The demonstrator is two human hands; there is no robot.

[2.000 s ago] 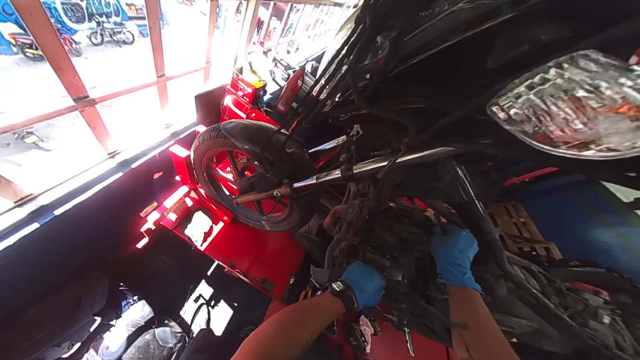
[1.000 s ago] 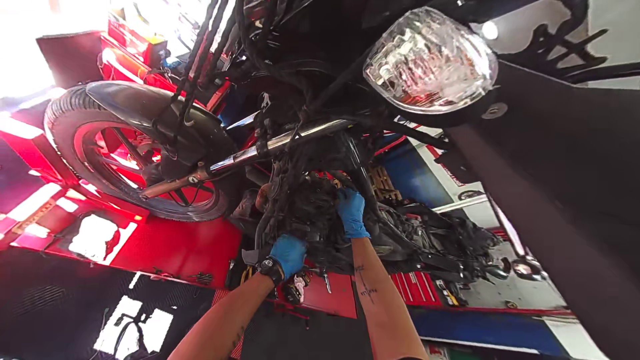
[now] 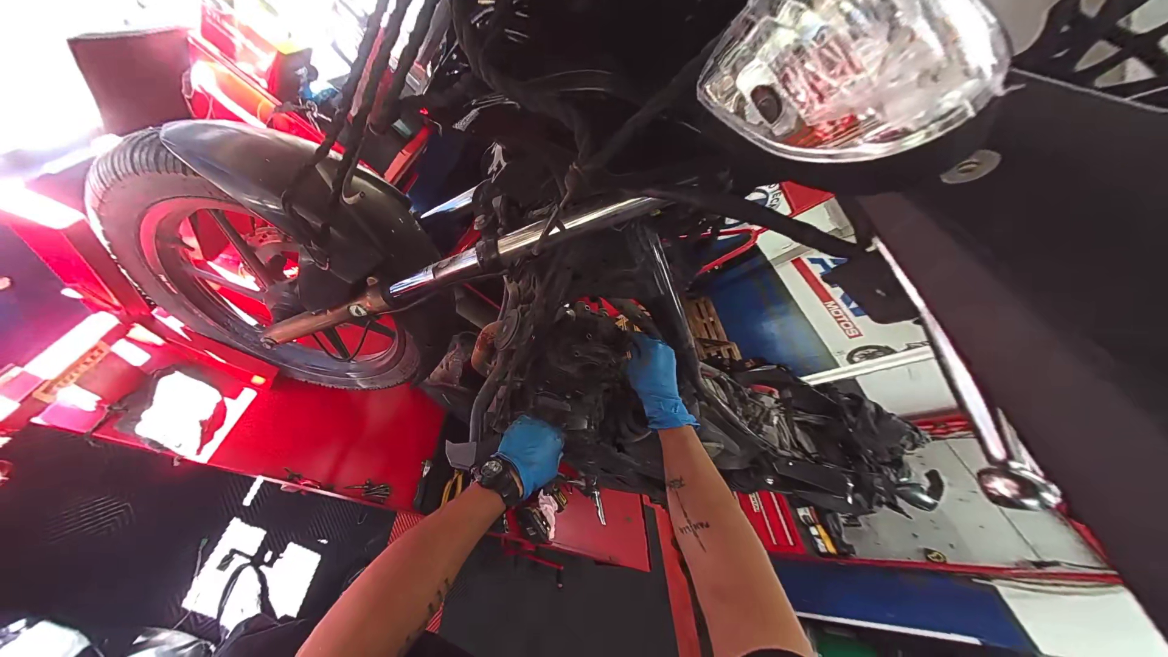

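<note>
A partly stripped motorcycle stands before me, its dark engine (image 3: 579,370) between my hands. My left hand (image 3: 531,452), in a blue glove with a watch at the wrist, rests against the engine's lower part; its fingertips are hidden. My right hand (image 3: 655,379), also in a blue glove, reaches into the upper right side of the engine, beside a black frame tube (image 3: 664,283); its fingers are mostly hidden. Left of the engine are the chrome fork tube (image 3: 529,239) and the front wheel (image 3: 155,228) with its dark fender (image 3: 292,187).
The headlight (image 3: 858,78) hangs at upper right beside a dark body panel (image 3: 1031,246). Black cables (image 3: 365,91) dangle over the fender. A red lift platform (image 3: 338,438) lies below the wheel, with small tools (image 3: 598,502) farther right. A mirror (image 3: 1017,485) is at right.
The view has shifted to the right and nearer the headlight. Both hands stay at the engine; no clear change in what they touch.
</note>
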